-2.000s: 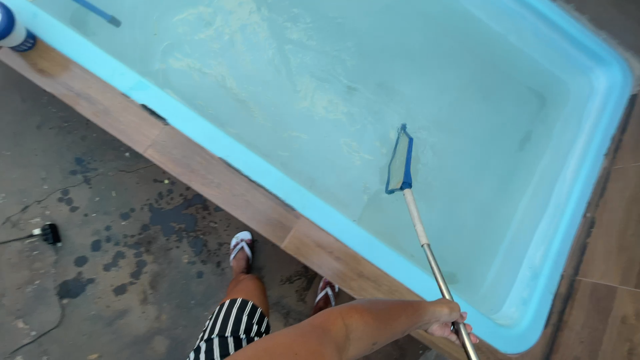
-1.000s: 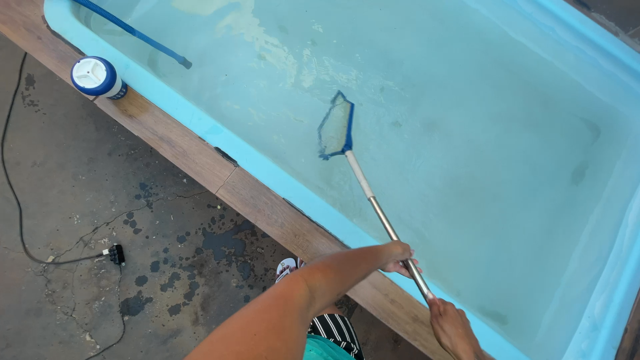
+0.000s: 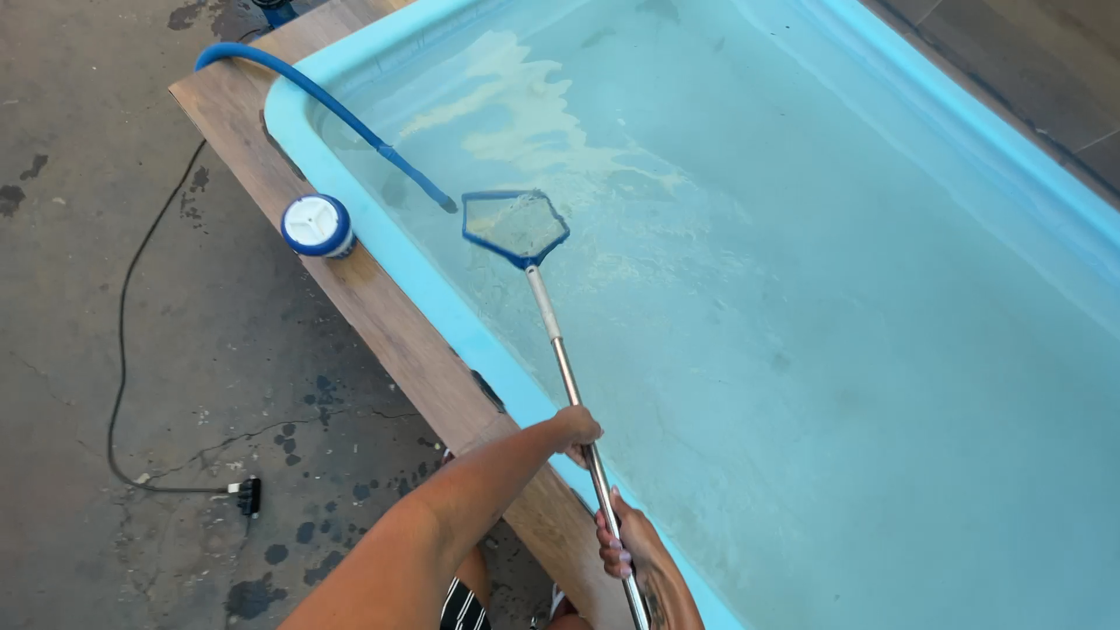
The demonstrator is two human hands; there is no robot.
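My left hand (image 3: 580, 432) is closed around the metal pole (image 3: 567, 372) of a pool skimmer. Lower on the same pole, near its bottom end in view, my right hand (image 3: 626, 535) grips it. At the far end of the pole, the blue-framed skimmer net (image 3: 516, 226) is at the water in a light blue pool (image 3: 787, 350), with some debris on its mesh. Just left of the net lies the end of a blue hose (image 3: 354, 122), which comes over the pool's rim into the water.
A round blue and white container (image 3: 317, 225) stands on the wood-look ledge (image 3: 394, 337) beside the pool. On the wet-spotted concrete floor (image 3: 210, 350) lies a black cable (image 3: 120, 367) with a plug connector (image 3: 248, 496). Paving (image 3: 1050, 79) borders the far side.
Two seconds ago only one hand showed on the pole; both hold it now. The skimmer net has moved left through the pool, close to the hose end. The view has shifted left.
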